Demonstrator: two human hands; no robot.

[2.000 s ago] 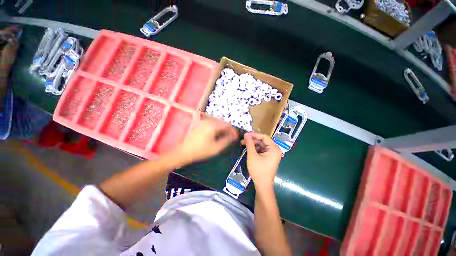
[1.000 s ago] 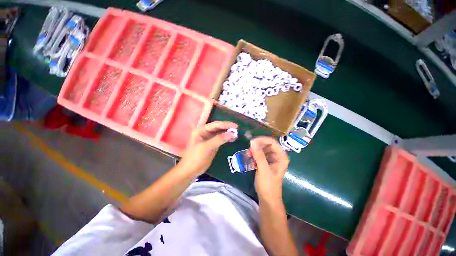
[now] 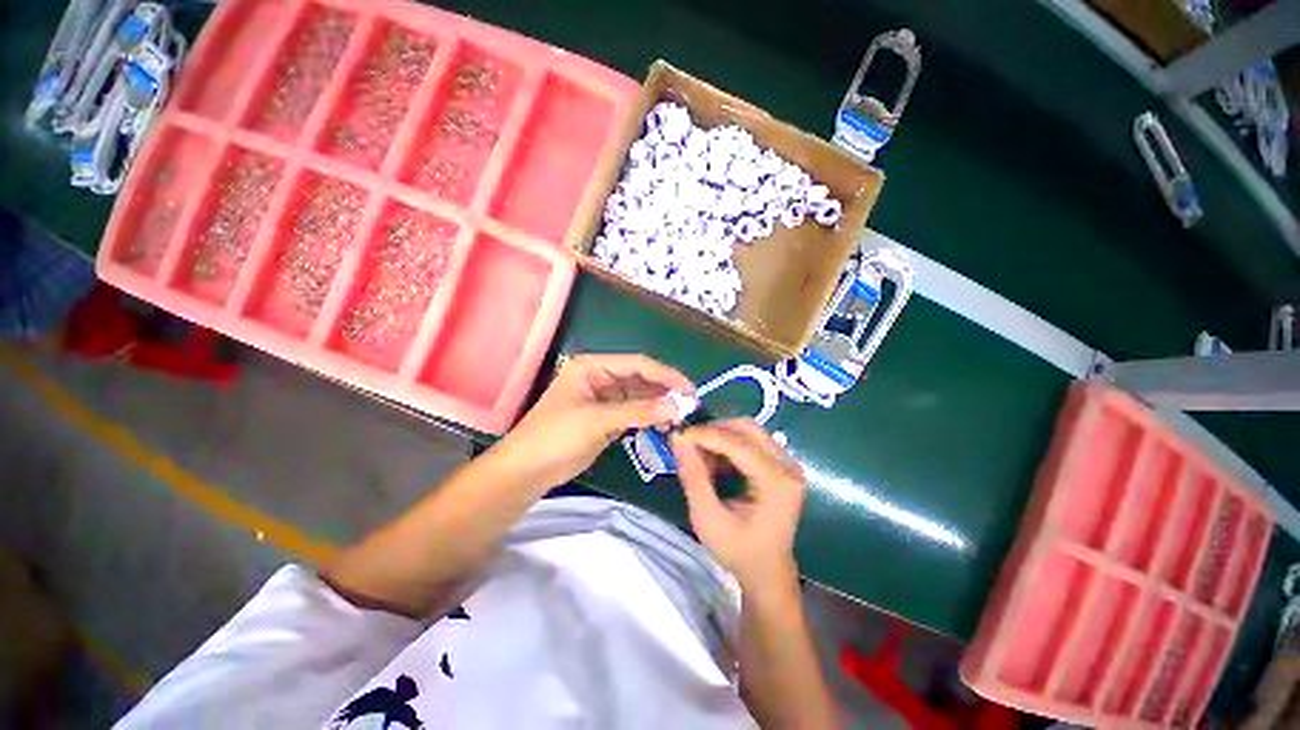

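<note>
My left hand (image 3: 592, 407) pinches a small white ring (image 3: 683, 404) between thumb and fingertips. My right hand (image 3: 744, 485) meets it from the right, thumb and fingers closed together at the ring; whatever tiny piece they hold is too small to make out. A loop unit (image 3: 653, 449) with a blue-and-white end lies on the green bench just beyond and partly behind both hands. The open brown carton (image 3: 777, 292) of white rings stands beyond the hands. The pink-red compartment tray (image 3: 485, 321) is left of the carton, with tiny hardware in most pockets.
A second pink-red tray (image 3: 1091, 571) is at the right. Loop units (image 3: 841, 342) lie against the carton's right side, and more are heaped (image 3: 121, 86) at far left. Single loops (image 3: 873, 107) lie beyond the pale metal strip (image 3: 984, 307). A grey post (image 3: 1205, 382) stands at right.
Both hands have come together at the ring; one second ago they were apart, the left hand holding the ring. The ring was not visible two seconds ago. The camera view has shifted slightly.
</note>
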